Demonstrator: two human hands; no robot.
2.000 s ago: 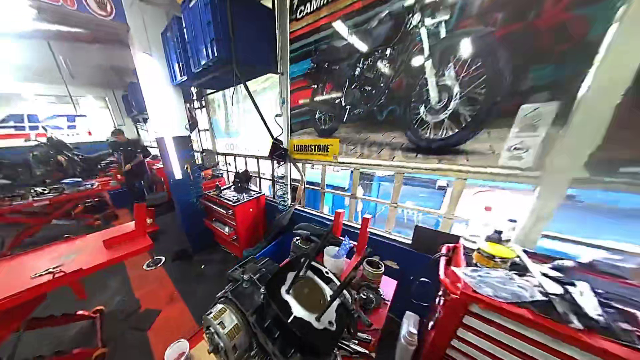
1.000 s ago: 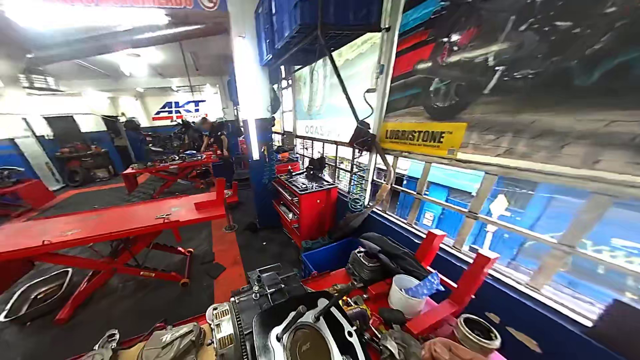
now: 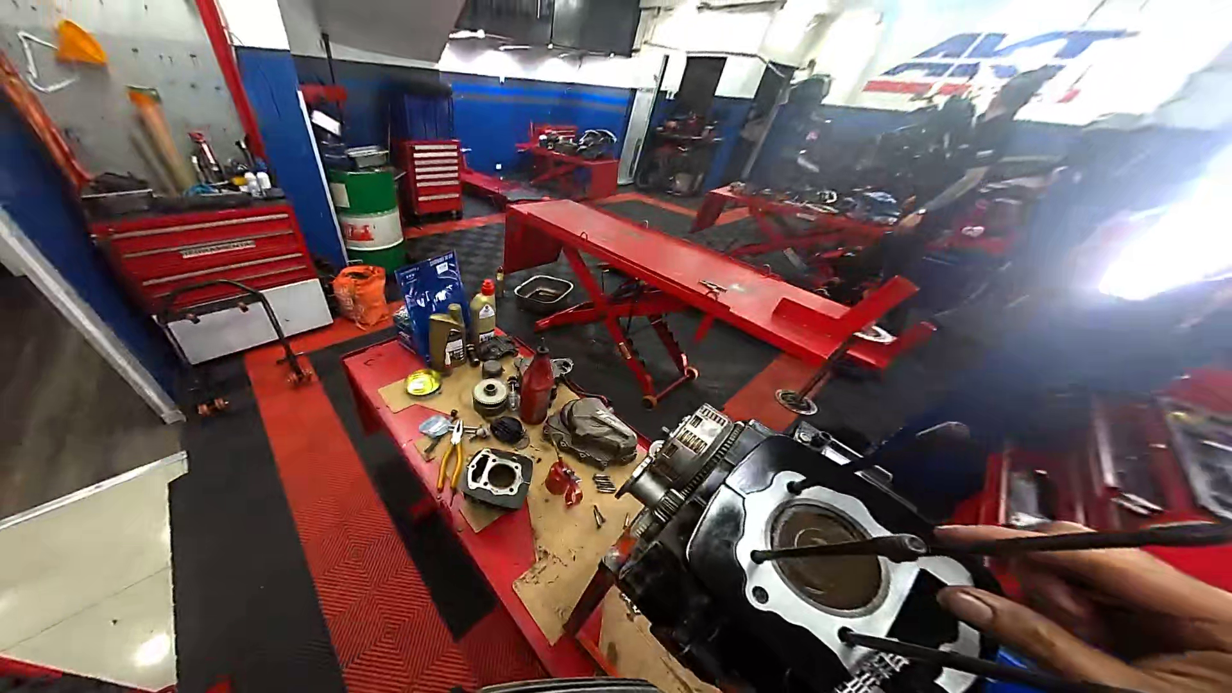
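Observation:
My right hand [image 3: 1097, 602] reaches in from the right edge over a motorcycle engine [image 3: 693, 577]. Its thumb and a finger lie on either side of a long dark stud [image 3: 847, 549]; whether they pinch it or something small cannot be told. Below the fingertips is the engine's silver mating face [image 3: 770, 510], around a round brown piston top [image 3: 828, 558]. A metal chain [image 3: 876, 671] shows at the lower edge, near another stud [image 3: 943, 654]. Gears and a finned round part [image 3: 698, 438] stand at the engine's far-left side. My left hand is out of view.
Left of the engine, a red bench [image 3: 481, 568] with cardboard bears a cylinder block [image 3: 498, 478], yellow-handled pliers [image 3: 451, 457], an engine cover [image 3: 590, 430], a red bottle [image 3: 537, 385] and oil bottles [image 3: 484, 313]. Beyond are a red lift table [image 3: 664, 260] and a person [image 3: 982, 144].
The view has swung far to the left, bringing the bench with parts into sight. My right hand now shows over the engine; no hand shows there in the oldest frame.

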